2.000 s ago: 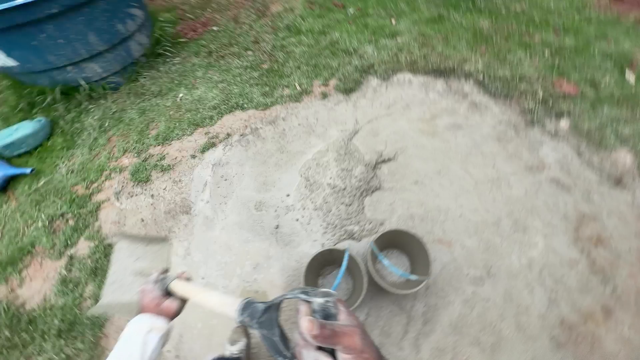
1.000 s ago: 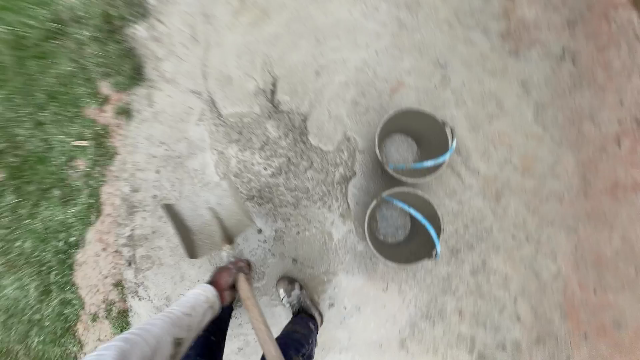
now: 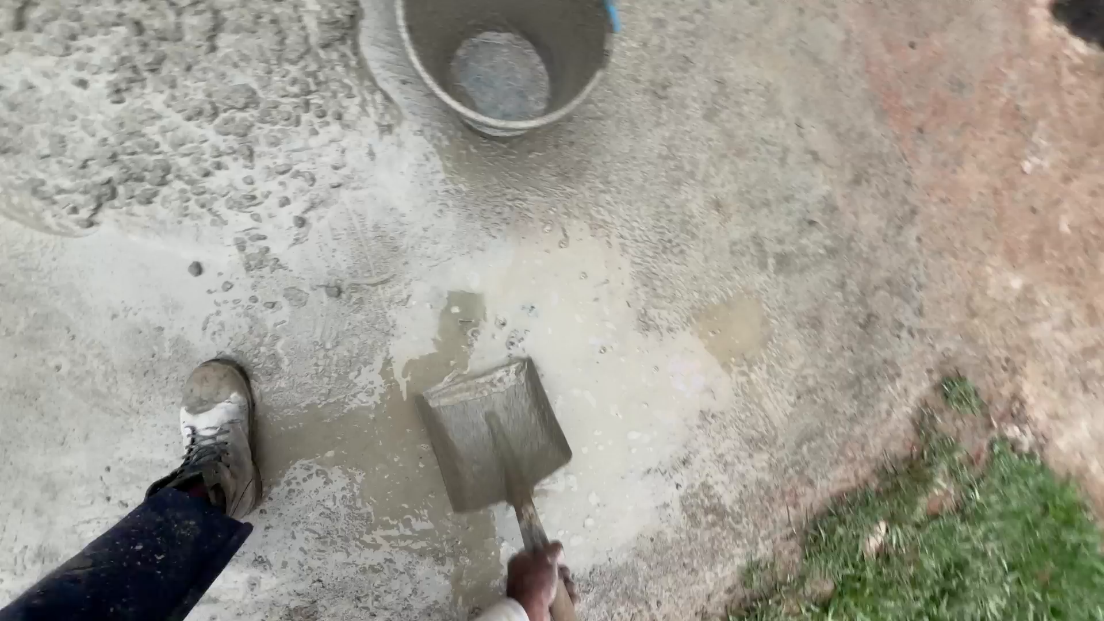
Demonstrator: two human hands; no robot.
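My left hand [image 3: 536, 580], at the bottom edge with a pale cuff, is closed round the wooden shaft of a square-mouth shovel [image 3: 496, 435]. The shovel's wet grey metal blade is over a pale, milky puddle [image 3: 604, 345] on the concrete surface; whether it touches the surface is unclear. My right hand and the shovel's upper end are out of view. Beyond the blade stands a grey-coated bucket [image 3: 509, 125] with a blue handle partly visible and some grey stuff at its bottom. Wet, lumpy concrete mix [image 3: 198, 112] spreads at the upper left.
A worn, cement-stained boot [image 3: 216, 423] below a dark trouser leg [image 3: 129, 561] stands at the left. Reddish soil [image 3: 1018, 172] borders the slab on the right, with grass [image 3: 966, 543] at the lower right. A dark thing [image 3: 1082, 17] is cut off at the top right corner.
The view has swung a lot and come closer. The shovel blade, beside the mix's left edge a second ago, is now over the puddle on the bucket side. My right hand has left the view since two seconds ago.
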